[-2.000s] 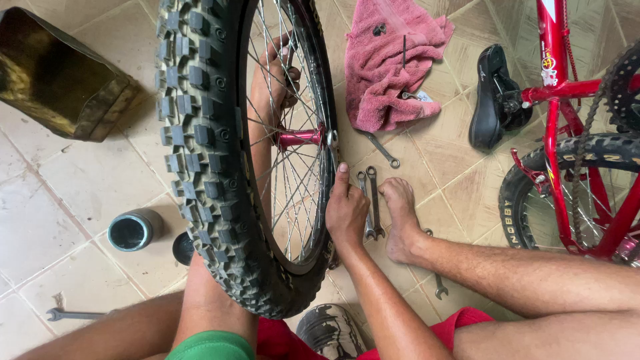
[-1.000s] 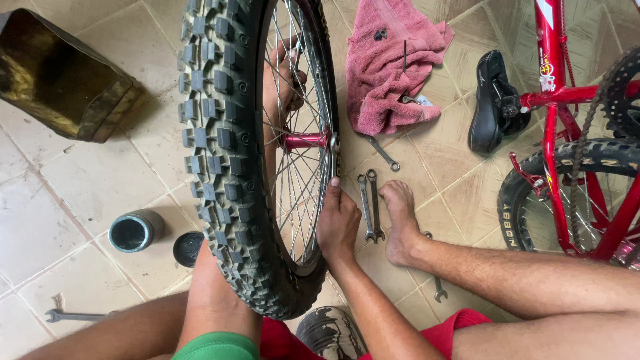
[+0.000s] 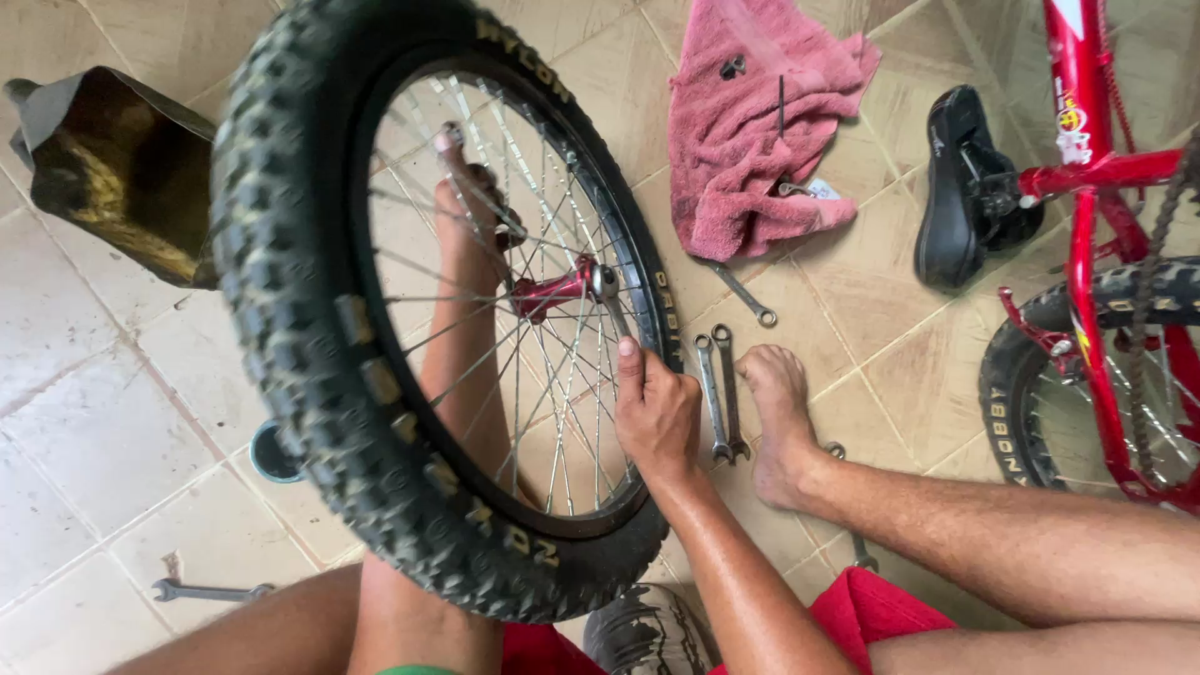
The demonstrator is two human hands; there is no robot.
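Observation:
A bicycle wheel with a knobby black tire (image 3: 309, 281) stands tilted before me, its red hub (image 3: 553, 291) facing right. My right hand (image 3: 658, 403) is closed around a wrench (image 3: 616, 309), whose head sits on the hub's axle end. Behind the spokes, my left hand (image 3: 473, 202) is on the wheel's far side, its fingers curled and darkly smudged; a metal tool end shows near the fingertips, but the grip is partly hidden by spokes. Two combination wrenches (image 3: 720, 394) lie side by side on the tiles, right of my right hand.
A pink towel (image 3: 750, 178) with small parts lies beyond the wheel, a wrench (image 3: 741, 292) by its edge. Right stands a red bicycle frame (image 3: 1087, 281) with a black saddle (image 3: 952, 187). A bare foot (image 3: 783, 412), a dark container (image 3: 122, 178), a round jar (image 3: 274, 455) and another wrench (image 3: 211, 592) are around.
The wheel has tilted, so its hub side with the wrench head now faces me more. The jar is partly covered by the tire, and the dark lid seen beside it earlier is hidden.

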